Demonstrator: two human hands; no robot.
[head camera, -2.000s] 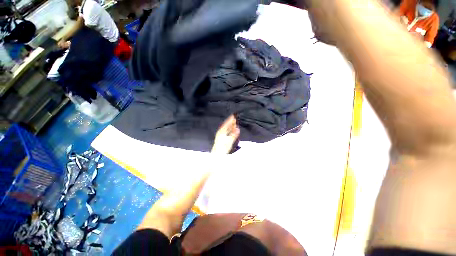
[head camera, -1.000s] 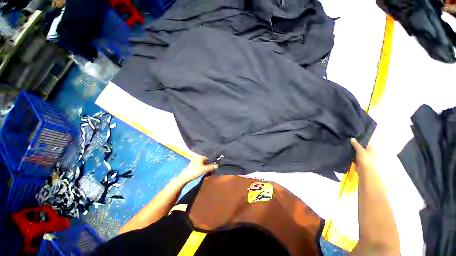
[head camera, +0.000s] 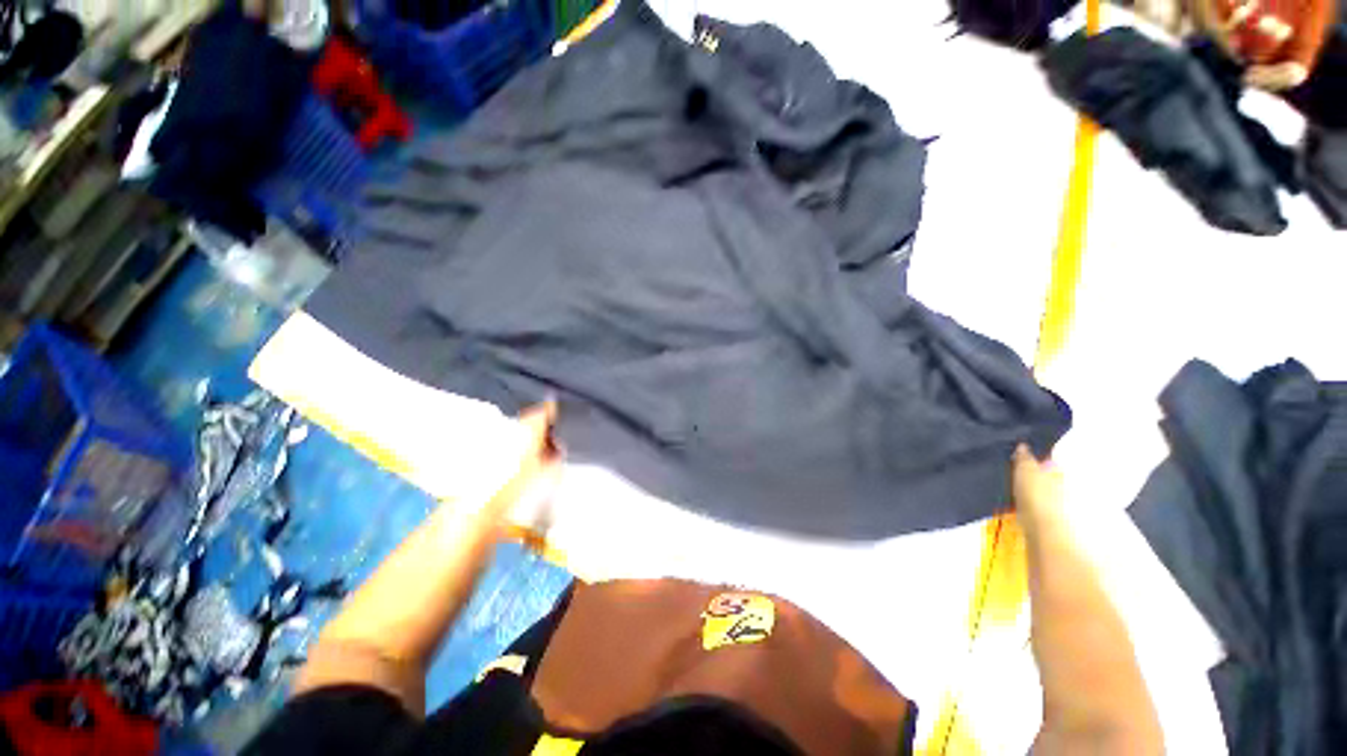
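Observation:
A dark grey garment lies loosely spread over the white table, with folds across it and a crumpled part at the back. My left hand grips its near edge at the left. My right hand grips its near right corner, over the yellow tape. The near edge hangs in a curve between my two hands. My fingertips are partly hidden by the cloth and blurred.
More dark garments lie at the right and back right. Blue crates, fabric scraps and a red stool stand or lie on the blue floor at the left.
The garment's near edge has moved away from my apron. My left hand has moved left and forward with it. Earlier, the cloth was bunched and partly lifted, with my right arm raised.

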